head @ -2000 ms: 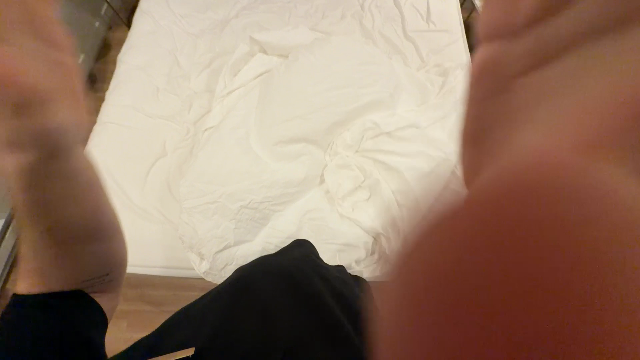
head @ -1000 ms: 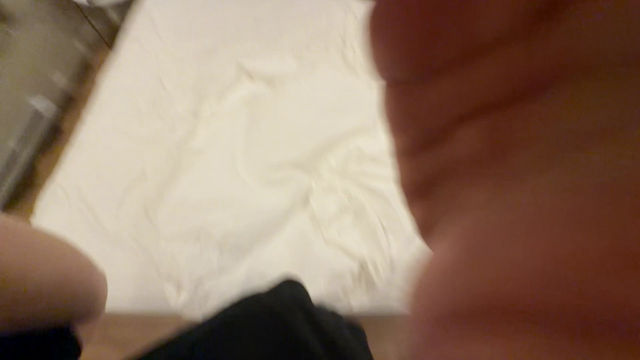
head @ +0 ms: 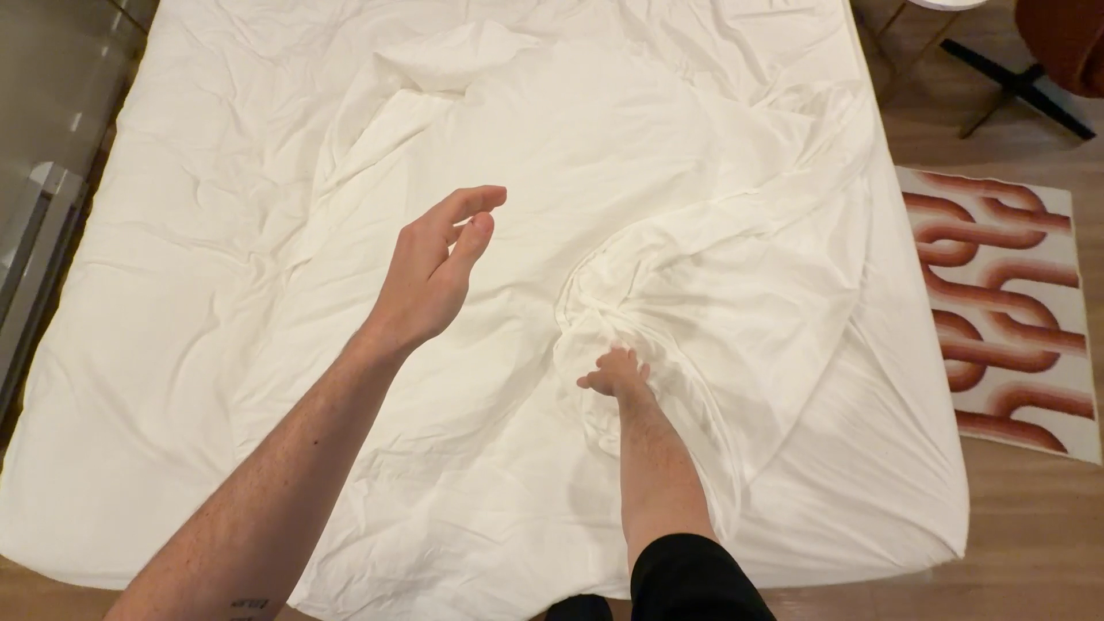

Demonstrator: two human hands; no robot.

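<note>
A rumpled white bedsheet or cover (head: 552, 155) lies bunched and folded over a mattress in a white fitted sheet (head: 914, 509). Above the middle of the cover, my left hand (head: 435, 272) hangs with its thumb and fingers apart, holding nothing. My right hand (head: 617, 373) is at the gathered, twisted folds right of centre, fingers spread and apparently gripping nothing; whether it touches the cloth cannot be told. The folds fan out from there to the right.
A rug with red-brown looping bands (head: 1000, 310) lies on the wood floor (head: 1018, 517) right of the bed. Beyond it stand a brown chair (head: 1069, 39) with a black base and a small white table (head: 949, 3). A metal-edged panel (head: 39, 216) runs along the left.
My hands, large and close to the camera before, are now farther out over the bed. The right one has reached down to the gathered cloth. The view has shifted.
</note>
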